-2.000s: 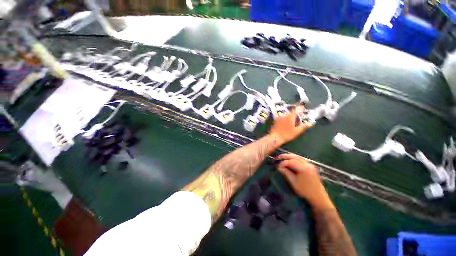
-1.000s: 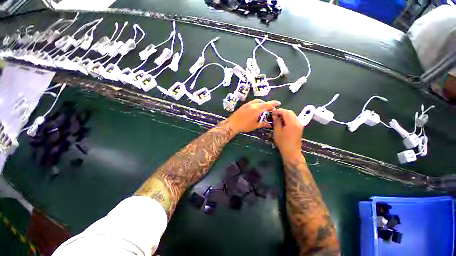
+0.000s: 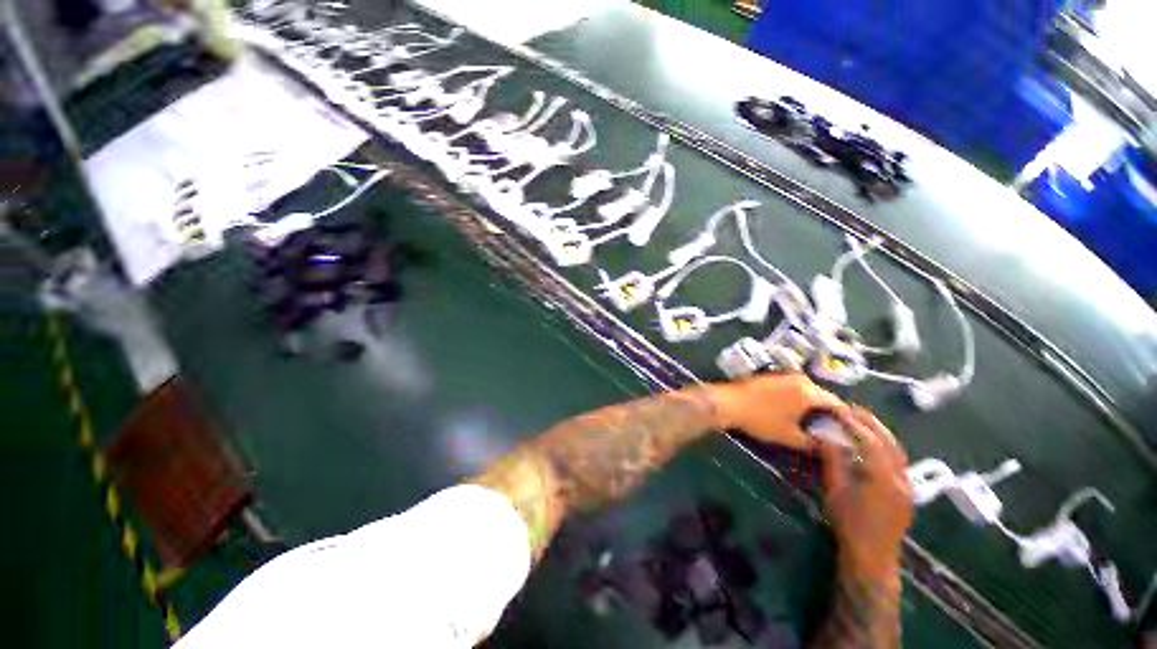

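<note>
My left hand [image 3: 777,408] and my right hand [image 3: 868,479] meet over the near rail, fingers closed around a small pale and dark thing [image 3: 830,431] that looks like a power adapter; fingers and blur hide most of it. Open power adapters [image 3: 685,325] with yellow parts and white cords lie just beyond my left hand. More adapters [image 3: 514,209] form a long row to the upper left. A heap of black pieces [image 3: 698,573] lies on the green surface in front of me, below my forearms.
A second black heap [image 3: 327,273] lies at left, beside a white sheet [image 3: 165,140] with adapters on it. More black pieces [image 3: 825,146] lie across the far rail [image 3: 761,184]. Corded adapters [image 3: 1053,543] lie right of my hands. Blue containers [image 3: 888,51] stand at the back.
My left hand came back from the adapter row to meet my right hand, and both stay together at a small unit. The view has swung left, so the blue parts bin is out of the picture.
</note>
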